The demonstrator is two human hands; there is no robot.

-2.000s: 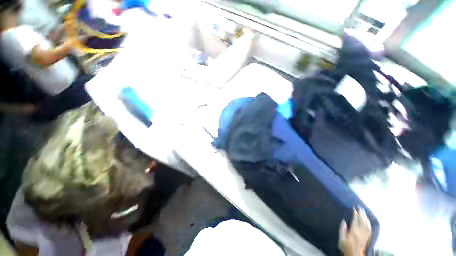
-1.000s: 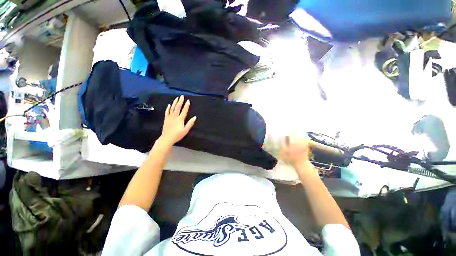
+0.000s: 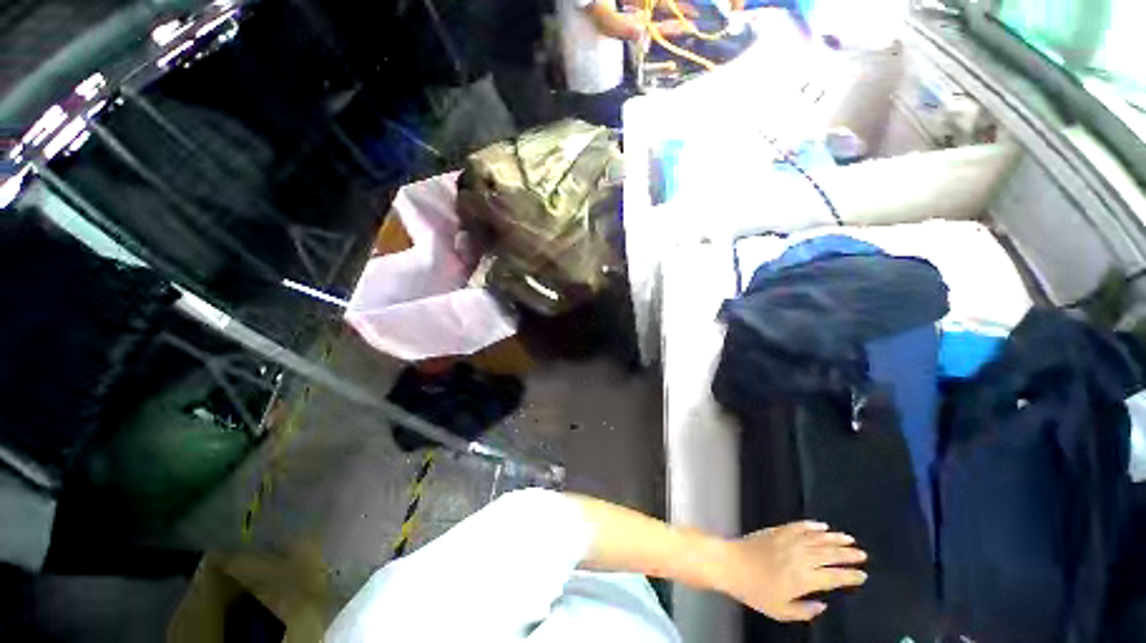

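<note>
A black garment (image 3: 855,484) lies lengthwise over the blue pad (image 3: 902,377) at the right of the picture. Its far end is bunched over the pad's rounded end. A small shiny detail shows on the cloth. My left hand (image 3: 799,569) lies flat on the garment near the bottom edge, fingers slightly apart, gripping nothing. My right hand is out of the picture. The near end of the garment is cut off by the bottom edge.
Dark cloth (image 3: 1031,484) lies right of the pad. The white table edge (image 3: 704,459) runs along its left. On the floor are a pinkish-lined box (image 3: 434,308) with olive garments (image 3: 547,214), and dark cloth (image 3: 455,402). A person (image 3: 591,48) is at the top.
The view has swung left, bringing the box and floor in and taking my right hand and the black hose out. My left hand still lies flat on the garment.
</note>
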